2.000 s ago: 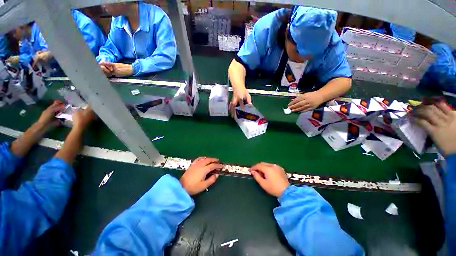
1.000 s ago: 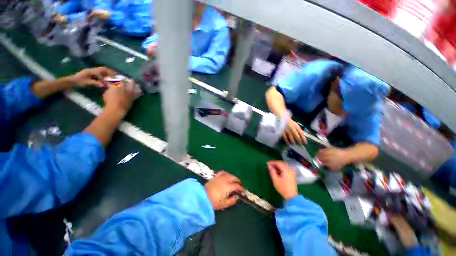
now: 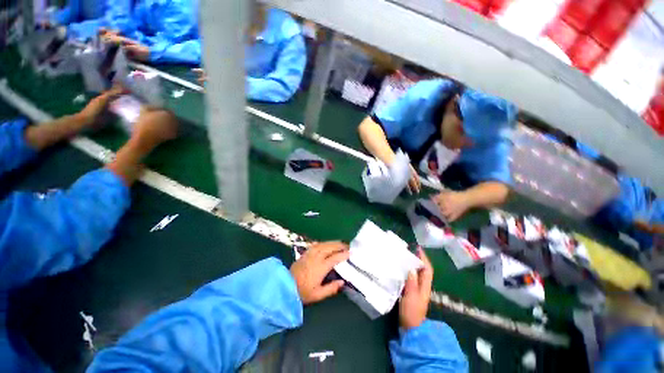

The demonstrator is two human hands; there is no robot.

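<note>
A white product box (image 3: 378, 266) with its lid and flaps standing open is between my two hands, above the near belt edge rail. My left hand (image 3: 320, 272) holds its left side, near a dark panel. My right hand (image 3: 416, 293) holds its right side, fingers along the edge. The box's inside and underside are hidden.
The green conveyor belt (image 3: 349, 211) carries white boxes (image 3: 309, 169), several clustered at right. A grey post (image 3: 224, 109) stands left of my hands. Opposite, a person (image 3: 466, 146) handles boxes. Another worker's arms reach in at left. White scraps (image 3: 320, 355) lie on the dark bench.
My right hand has come back from over the belt and both hands now hold an open white box. The camera view has turned and tilted since the earliest frame.
</note>
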